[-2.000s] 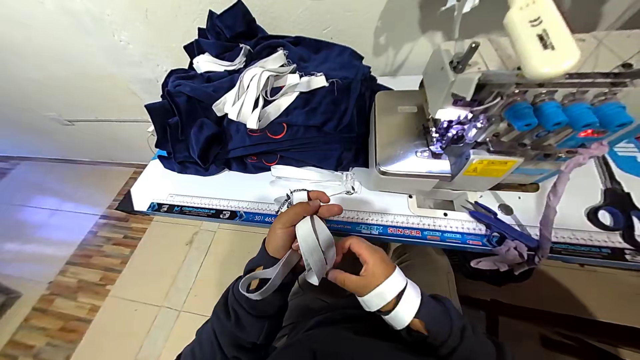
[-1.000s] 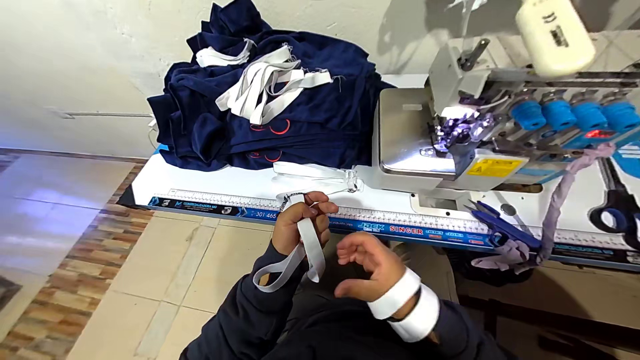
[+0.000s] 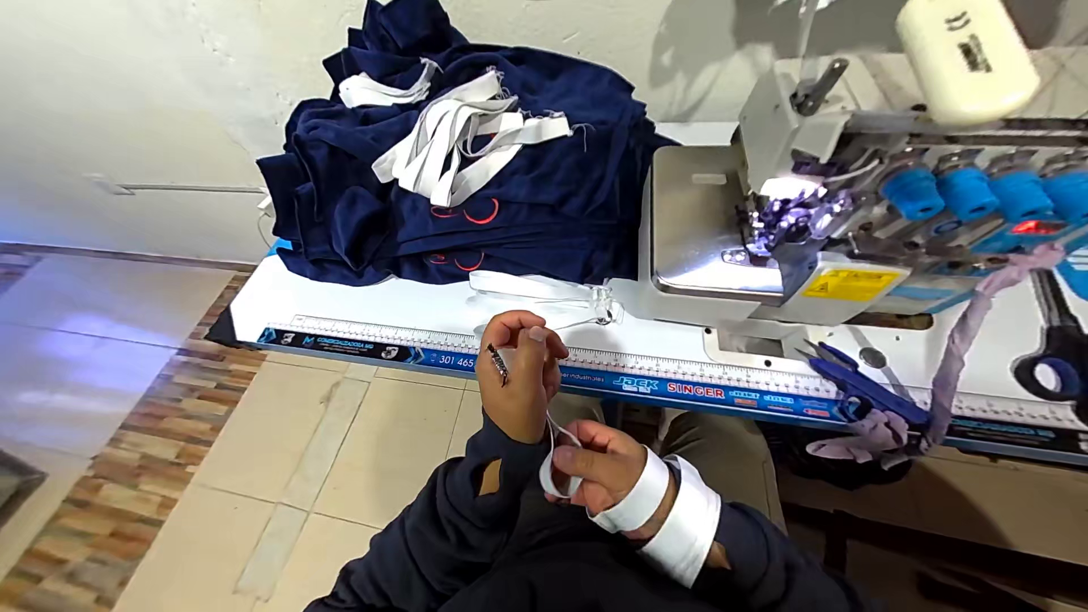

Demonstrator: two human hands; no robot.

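Observation:
My left hand (image 3: 517,374) is raised at the table's front edge, its fingers curled on the end of a white elastic band (image 3: 554,476). Below and to its right, my right hand (image 3: 605,469) has its fingers closed on a loop of the same band. More white elastic (image 3: 680,518) is wrapped around my right wrist. Several white elastic strips (image 3: 463,140) lie in a bundle on a pile of navy garments (image 3: 544,204) with red markings. Another white strip (image 3: 527,286) with loose threads lies on the table just in front of the pile.
An overlock sewing machine (image 3: 718,221) with blue thread cones (image 3: 969,194) stands at the right. Blue-handled thread snips (image 3: 867,387) and black-handled scissors (image 3: 1054,340) lie near it. A measuring tape strip (image 3: 629,361) runs along the table's front edge. A pinkish cloth strip (image 3: 960,357) hangs at the right.
My right hand, open and apart from the band one second ago, has moved down and left and taken hold of its loop. My left hand has turned, now hiding the upper part of the band.

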